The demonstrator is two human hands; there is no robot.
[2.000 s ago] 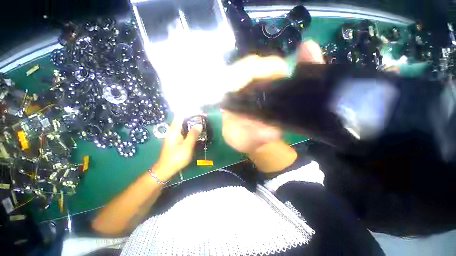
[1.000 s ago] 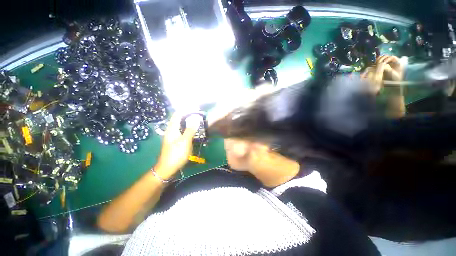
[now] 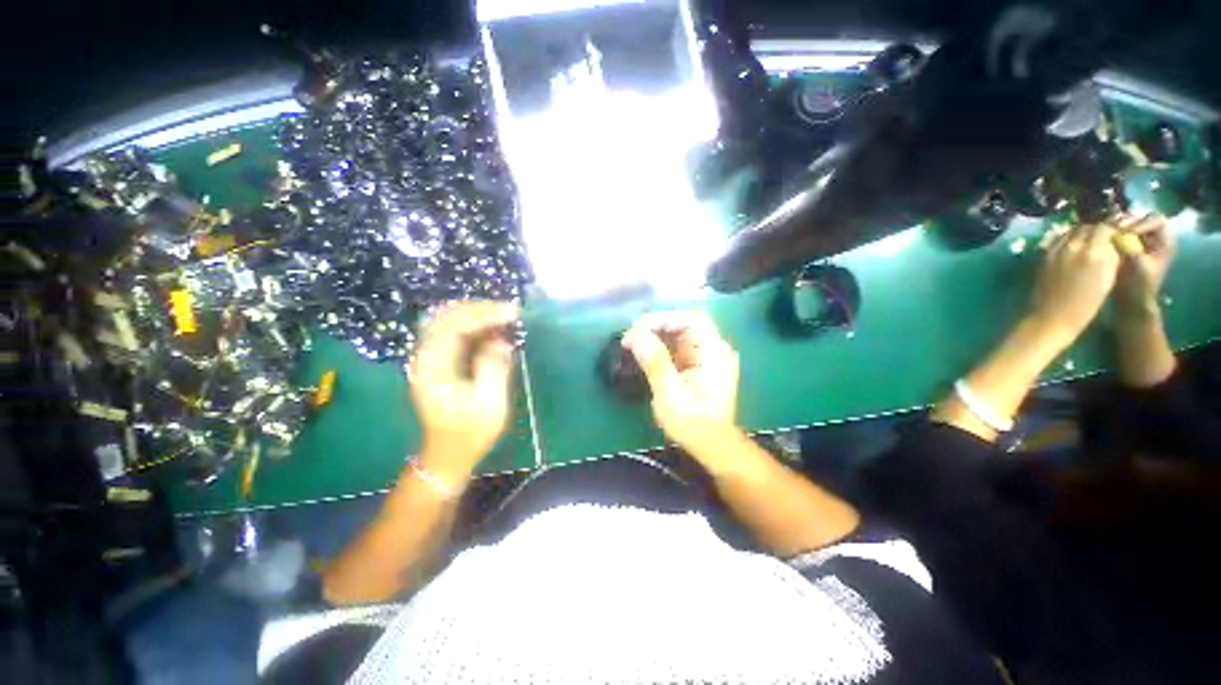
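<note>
My left hand (image 3: 463, 381) is at the near right edge of the heap of dark ring boards (image 3: 402, 201), its fingers curled; whether it holds anything is not clear. My right hand (image 3: 694, 381) has its fingertips at the right side of a dark round unit (image 3: 624, 371) low over the green mat, and appears to grip it. The black powered driver (image 3: 884, 174) reaches in blurred from the upper right, its tip above and right of my right hand, touching neither hand. A black round housing (image 3: 820, 299) with a thin reddish wire lies on the mat to the right.
A glaring white machine (image 3: 609, 174) stands at top centre. Tangled wired modules (image 3: 201, 321) with yellow-orange tabs lie at left. At right, another person's hands (image 3: 1091, 274) work near more black parts. A pale rail (image 3: 174, 127) runs along the far edge.
My hands have moved apart: the left to the ring heap, the right now at the unit. The driver has withdrawn up and right. The view has shifted, and the orange tab below the unit no longer shows.
</note>
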